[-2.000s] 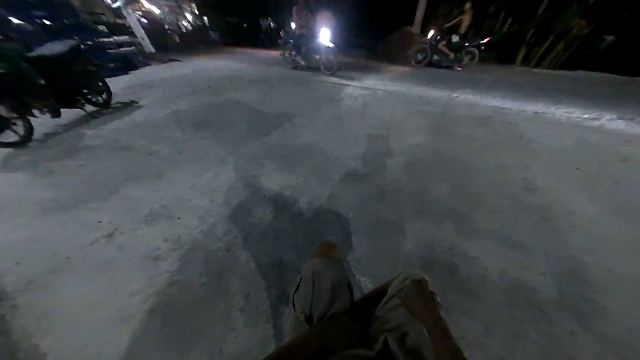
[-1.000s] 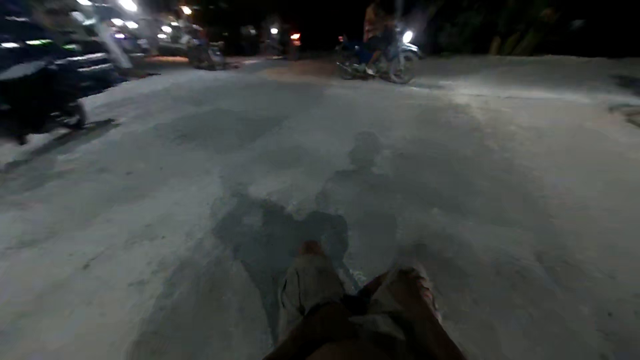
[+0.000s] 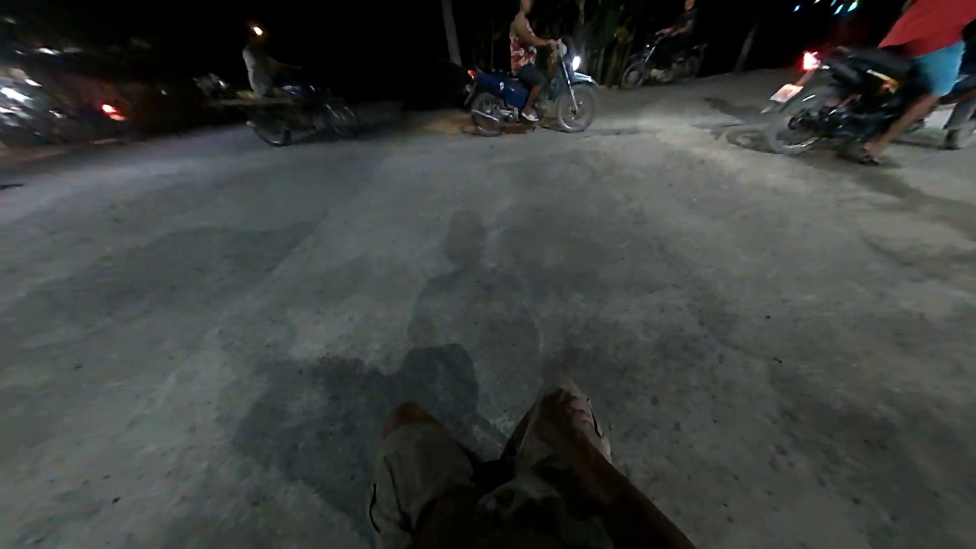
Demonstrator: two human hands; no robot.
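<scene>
My right hand rests on my right knee, fingers spread over the light trouser cloth, with nothing seen in it. The right forearm runs back toward the bottom edge. Beside it, my bare left knee sticks out of the rolled or short trouser leg. Dark shade covers my lap, and my left hand cannot be made out there. Under and ahead of my knees lies grey, dusty ground with shadows of people on it.
Ahead, a person sits on a blue motorcycle with its headlight lit. At right, someone in a red top straddles a dark motorcycle. Another motorcycle with a person is at left, and one more stands farther back.
The view has swung to the right, bringing the red-topped person's motorcycle into sight. The parked motorcycles at the left edge have gone out of view. My right hand stays on my knee.
</scene>
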